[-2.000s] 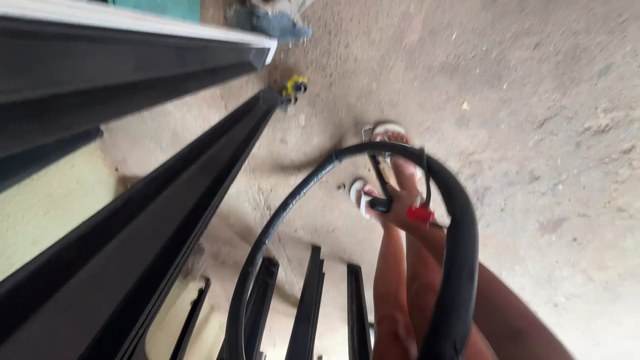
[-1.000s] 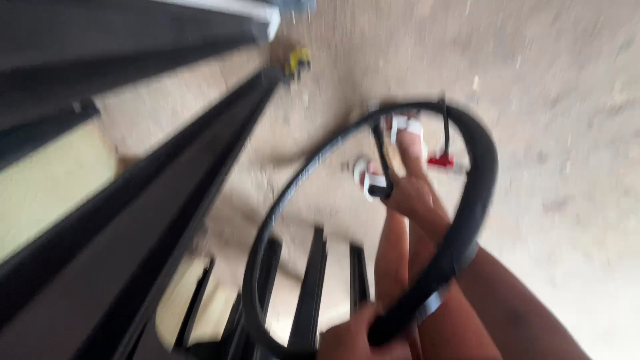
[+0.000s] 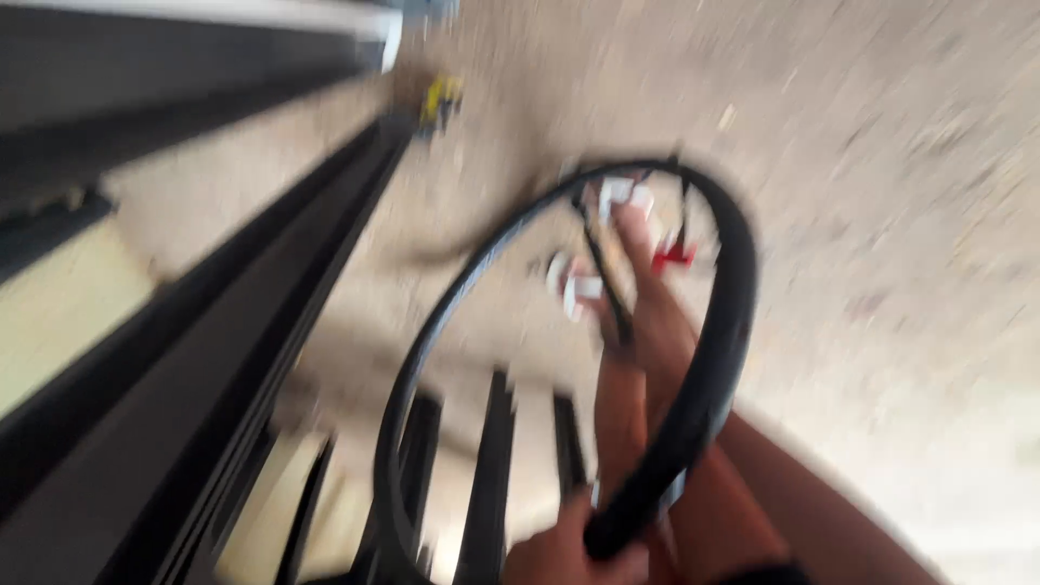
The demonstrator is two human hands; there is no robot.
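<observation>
A large black hose or cable loop (image 3: 735, 276) arcs across the middle of the view. At the bottom, my left hand (image 3: 561, 548) grips its thick end. Higher up, inside the loop's outline, my right hand (image 3: 654, 329) is closed around a thin black rod or handle (image 3: 605, 272); blur hides its fingers. A small red fitting (image 3: 676, 255) hangs beside the loop's right side, by a thin black strip. My feet in white sandals (image 3: 621, 195) show beyond the right hand.
Long black metal profiles (image 3: 268, 284) run diagonally at the left, with pale yellowish panels (image 3: 73, 309) between them. Several shorter black bars (image 3: 487, 479) stand at the bottom. A yellow and dark object (image 3: 439, 101) lies near one profile's tip on the dusty concrete floor (image 3: 877, 203).
My left hand, out of sight two seconds ago, has come in at the bottom and holds the loop's thick end. The red fitting now hangs clear to the right of my right hand.
</observation>
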